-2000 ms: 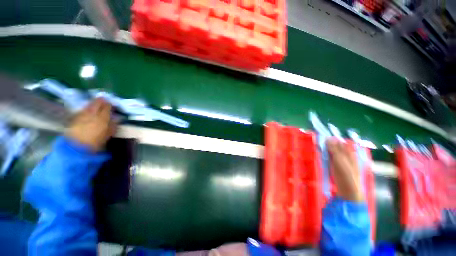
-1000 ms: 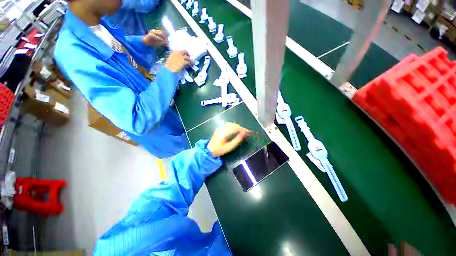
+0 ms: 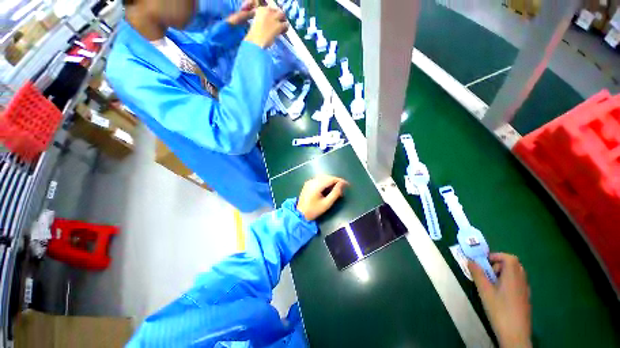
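My right hand point(image 3: 506, 292) has its thumb and fingers around the lower strap of a pale blue wristwatch point(image 3: 470, 239), which lies on the green conveyor. A small white tag point(image 3: 461, 261) shows beside the watch head. Another pale blue wristwatch point(image 3: 419, 178) lies just beyond it on the belt, with a white piece at its head. My left hand point(image 3: 321, 197) rests on the dark green bench, fingers loosely curled with a gap at the thumb, and holds nothing visible. A black smartphone point(image 3: 366, 236) lies flat on the bench near it.
A grey post point(image 3: 386, 88) stands at the white rail point(image 3: 435, 272). Red stacked trays point(image 3: 578, 160) are at the right. Several watches line the belt farther up. Another worker in a blue smock point(image 3: 197, 115) is at the upper left, beside loose watches point(image 3: 326, 139) on the bench.
My right hand has come into view and taken hold of the nearer watch's strap. My left hand stays on the bench near the phone. The other worker's hands have risen.
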